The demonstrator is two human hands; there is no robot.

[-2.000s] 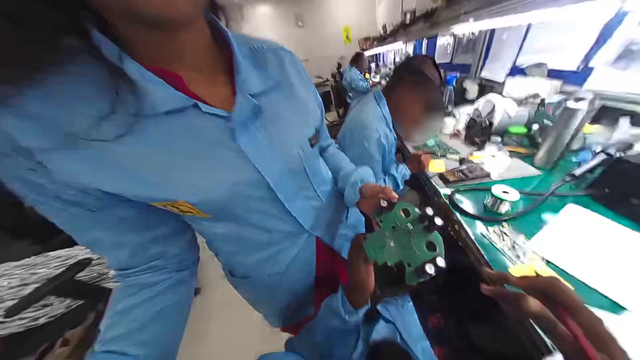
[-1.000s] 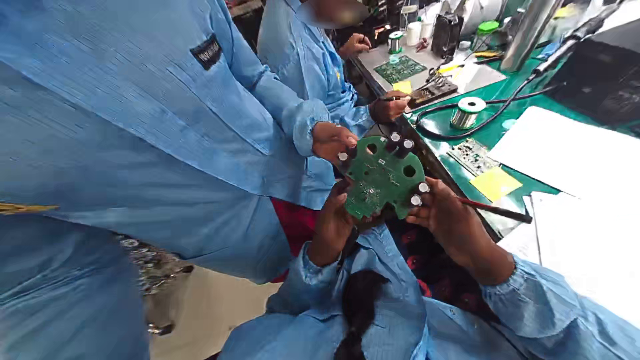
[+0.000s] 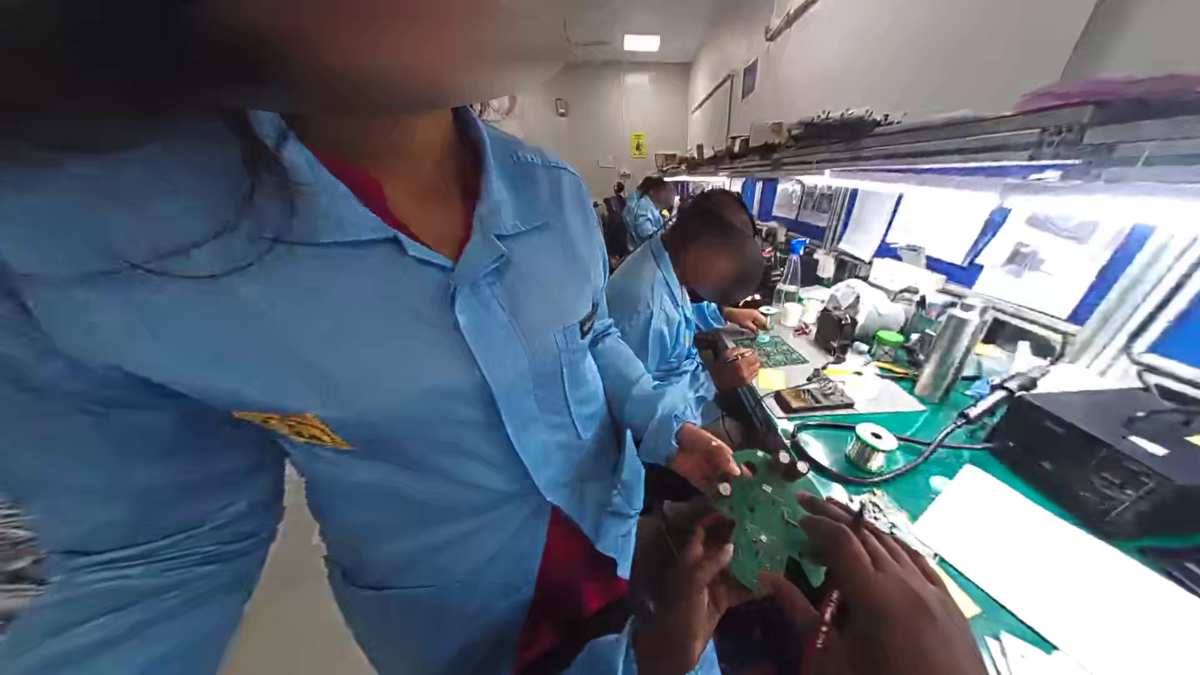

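A green circuit board [image 3: 771,516] with round cut-outs and several small cylindrical capacitors is held low in the view, right of centre. My left hand [image 3: 689,581] grips its lower left edge. Over its right side is my right hand [image 3: 872,581], with a thin red-handled tool [image 3: 825,623] partly hidden under the palm; whether these fingers press on the board cannot be told. A co-worker's hand [image 3: 708,457] touches the board's upper left edge.
A co-worker in a blue uniform [image 3: 450,375] stands close on the left; another [image 3: 656,309] sits beyond. The green-matted bench [image 3: 998,553] bears a solder spool [image 3: 871,447], a hot-air handle [image 3: 1008,394], a black box [image 3: 1097,459], white paper [image 3: 1059,562] and a metal flask [image 3: 949,352].
The view has swung up from the board toward the co-worker and room. My right hand, at the board's lower right edge one second ago, now lies across its right side.
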